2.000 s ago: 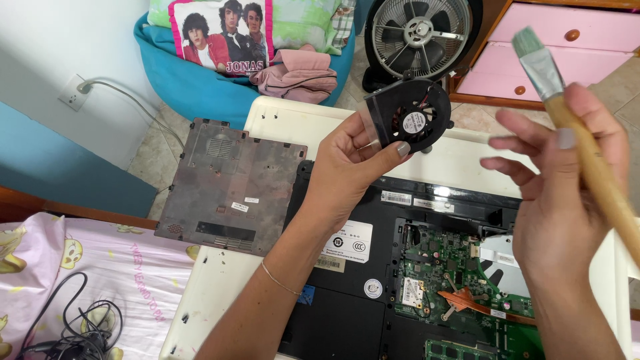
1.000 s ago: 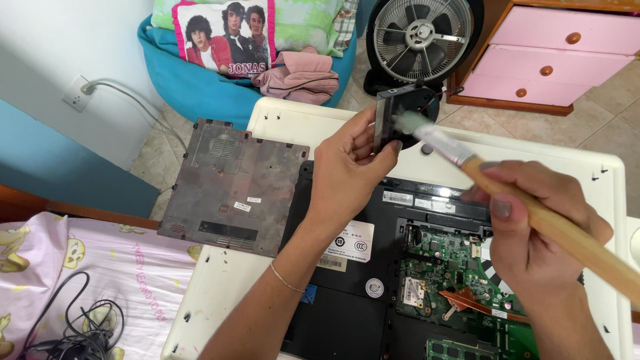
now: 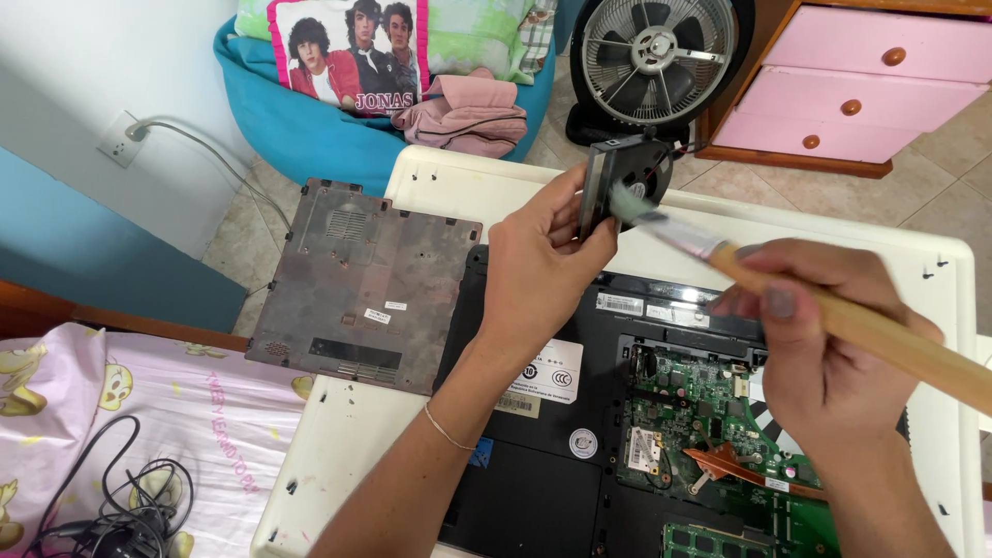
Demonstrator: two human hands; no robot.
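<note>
My left hand (image 3: 546, 256) holds a small black laptop cooling fan (image 3: 647, 170) upright by its edge, above the white table. In my right hand (image 3: 829, 333) is a paintbrush with a wooden handle (image 3: 876, 322); its pale bristles (image 3: 632, 203), slightly blurred, are at the face of the fan. Below my hands lies an upside-down black laptop (image 3: 527, 480) with its underside open, showing a green circuit board (image 3: 678, 387), a copper heat pipe (image 3: 744, 473) and a memory module (image 3: 709, 542). Left of it rests the dusty laptop bottom cover (image 3: 372, 287).
Small screws (image 3: 934, 267) sit near the edges of the white table (image 3: 868, 232). Beyond it stand a floor fan (image 3: 655, 54), a pink drawer unit (image 3: 852, 101) and a blue beanbag (image 3: 310, 143) with pillows. Black cables (image 3: 132, 504) lie on the bed sheet (image 3: 201, 434) at left.
My right hand has brought the brush from upright and away from the small fan to its face. My left hand has turned the fan more edge-on.
</note>
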